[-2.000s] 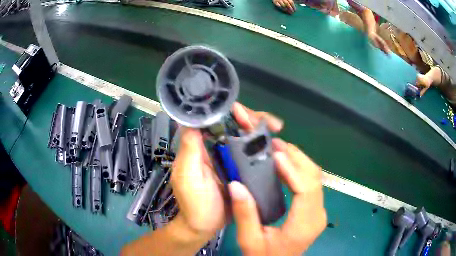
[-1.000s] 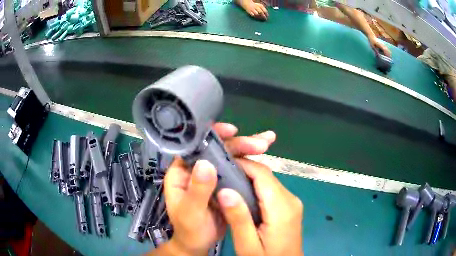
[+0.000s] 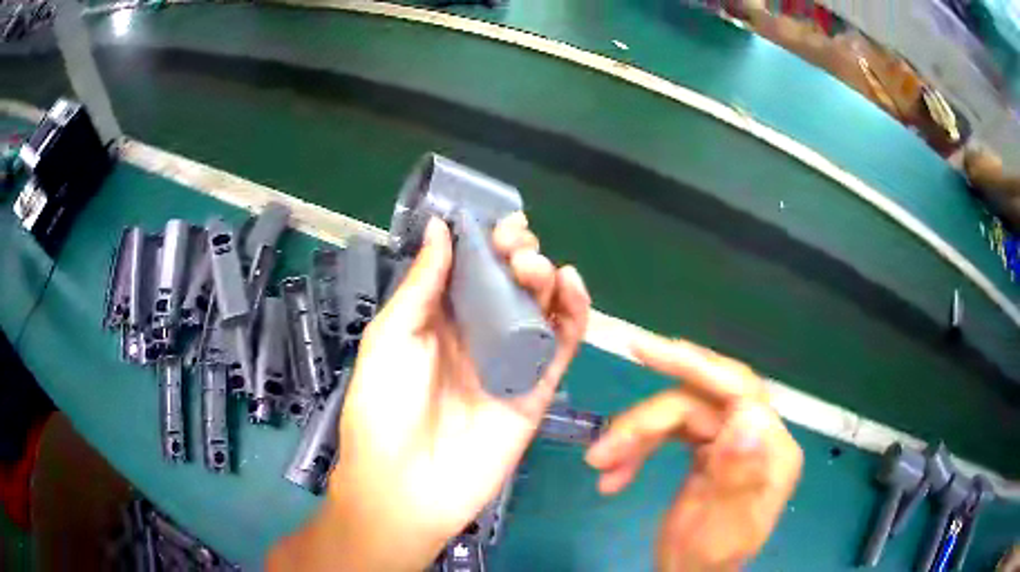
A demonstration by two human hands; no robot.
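A grey handheld fan unit (image 3: 498, 307) is at the centre, held above the bench. Its round head points up and to the left, and its handle end faces me. The handle looks all grey from this side; no blue battery shows. My left hand (image 3: 419, 391) is wrapped around the handle, thumb near the head. My right hand (image 3: 716, 453) is to the right, apart from the fan, fingers spread and empty. Loose grey handle covers (image 3: 229, 274) lie piled at the left.
A black device (image 3: 67, 168) stands at the far left. Several fan units (image 3: 900, 480) lie at the lower right, one with blue showing. The green conveyor belt (image 3: 671, 246) with pale edging crosses behind my hands. A small object lies on the belt at right.
The fan handle is now closed around the battery seen earlier. The fan has turned so its handle end faces me. My right hand has let go and moved right.
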